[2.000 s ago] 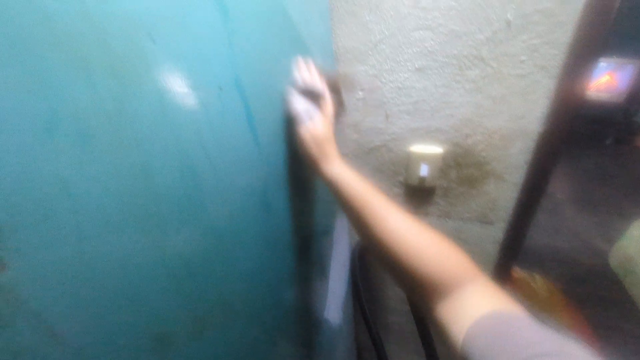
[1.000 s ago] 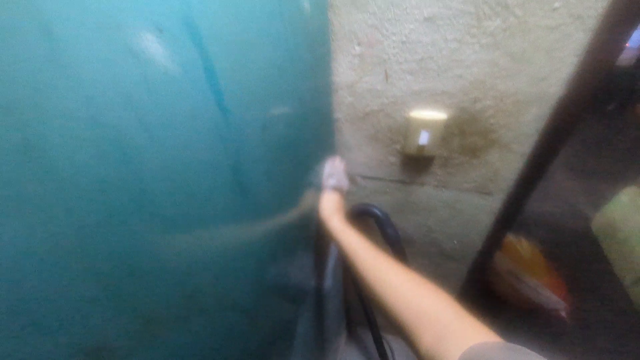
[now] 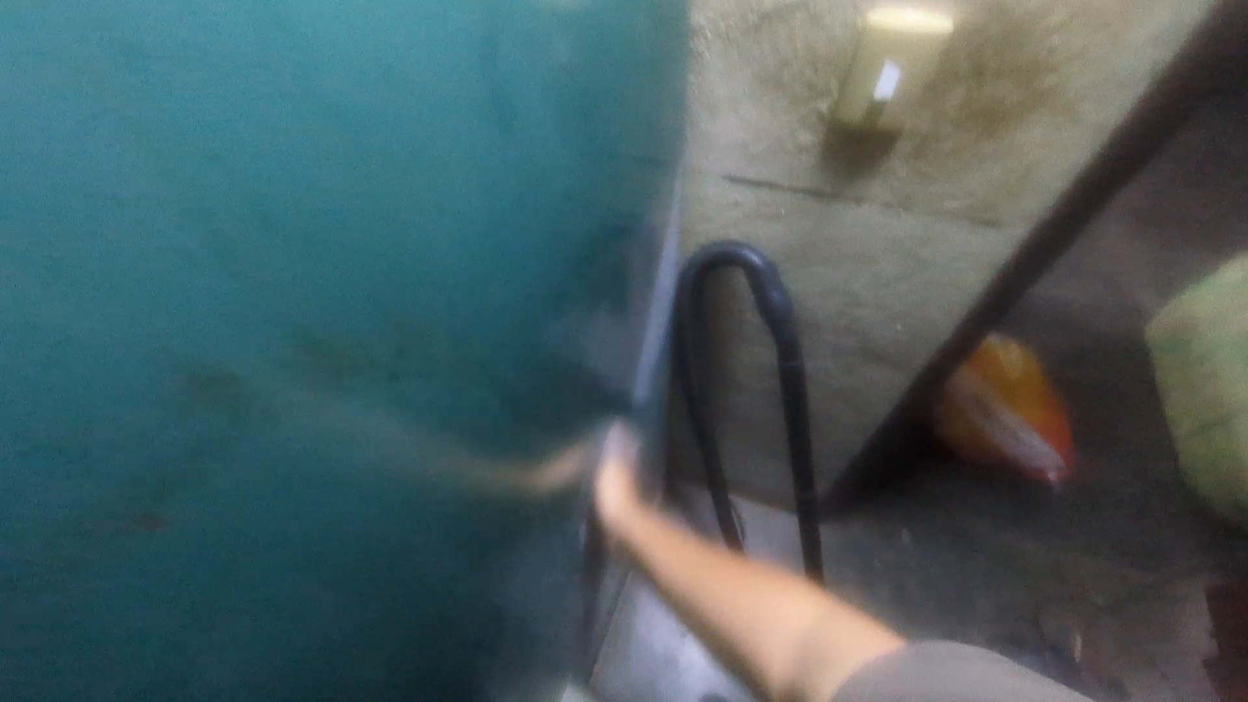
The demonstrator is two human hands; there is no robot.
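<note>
A large glossy teal panel [image 3: 322, 292] fills the left half of the view, with a faint reflection of an arm on it. My right hand [image 3: 616, 468] is at the right edge of this panel, low in the view, at the end of a bare forearm with a grey sleeve. It is blurred; its fingers and anything in them cannot be made out. A black hose [image 3: 795, 419] bends in a loop just right of the hand. My left hand is out of view.
A pale switch or socket box [image 3: 892, 68] is fixed to the rough plastered wall [image 3: 877, 273]. A dark slanting post or frame edge [image 3: 1033, 253] borders it. Beyond lie an orange bag-like item [image 3: 1004, 409] and a pale green rounded thing [image 3: 1209, 390].
My right hand has moved down along the panel's edge, from high beside the wall to below the top of the hose loop. The view has tilted downward.
</note>
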